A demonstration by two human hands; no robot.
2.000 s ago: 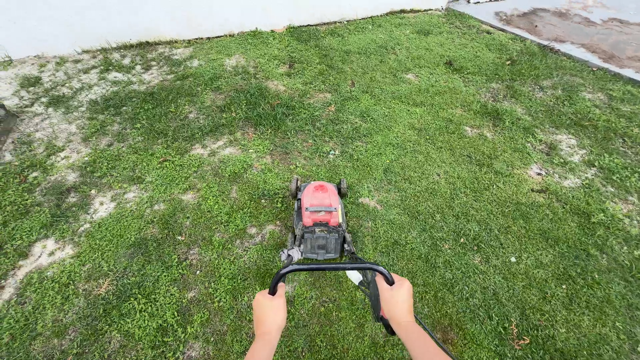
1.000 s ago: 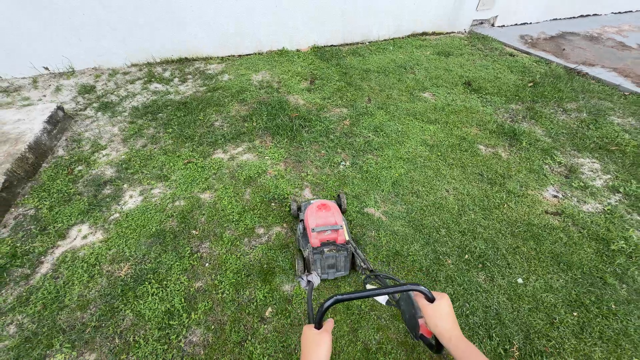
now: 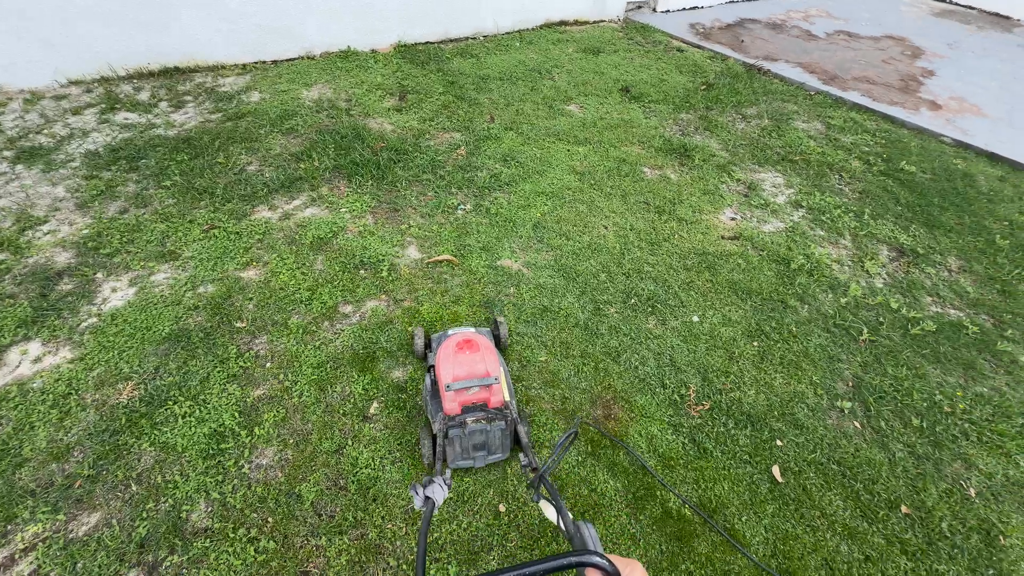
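A red and black electric lawn mower (image 3: 470, 376) stands on the grass (image 3: 608, 264), its wheels caked with dirt. Its black tubular handle (image 3: 552, 563) runs down to the bottom edge of the view. My right hand (image 3: 620, 566) shows only in part there, closed around the right end of the handle bar. My left hand is out of the frame. A grey cloth (image 3: 430, 490) is tied around the left handle tube. The black power cable (image 3: 672, 488) loops near the right tube and trails over the grass to the lower right.
A white wall (image 3: 304, 28) borders the lawn at the back. At the upper right lies a grey concrete slab (image 3: 840, 56) with a brown stain and a dark raised edge. Bare sandy patches (image 3: 32, 360) show at the left. Dry leaves (image 3: 777, 474) lie on the grass.
Both hands showed on the handle bar before; now the left has left the view and only part of the right shows. More of the cable is visible on the grass at the right.
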